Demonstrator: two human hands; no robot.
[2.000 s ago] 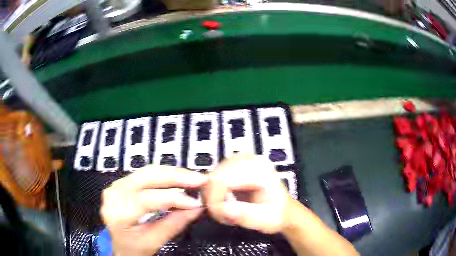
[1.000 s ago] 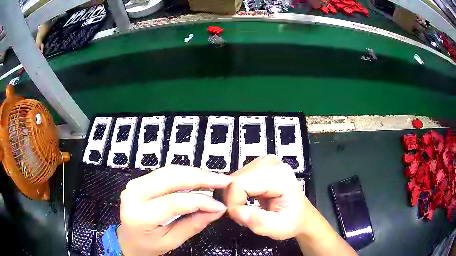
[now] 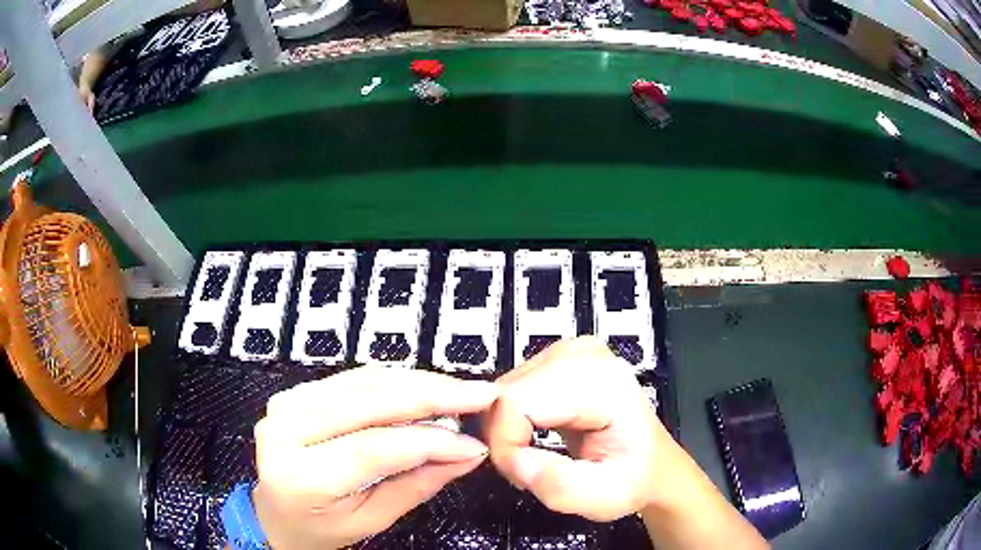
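My left hand (image 3: 360, 451), with a blue wristband, and my right hand (image 3: 586, 435) meet fingertip to fingertip over the tray. Both pinch a small pale part (image 3: 441, 423), mostly hidden by the fingers. A bit of white shows through the curl of my right hand; I cannot tell whether it is held or lies below. The black tray (image 3: 221, 403) has a back row of several white phone housings (image 3: 470, 312), upright side by side. My hands cover the lower ends of some at the right and much of the front pockets.
A glossy dark phone (image 3: 756, 457) lies right of the tray, with heaped red parts (image 3: 923, 371) beyond. Small red and silver parts (image 3: 650, 102) lie on the green belt (image 3: 430, 204). An orange fan (image 3: 67, 306) and grey post (image 3: 97, 161) stand left. A cardboard box (image 3: 463, 13) is behind the belt.
Parts on the belt have shifted left, and a red and dark part now shows near its middle. My hands stay together and have barely moved since the last frame.
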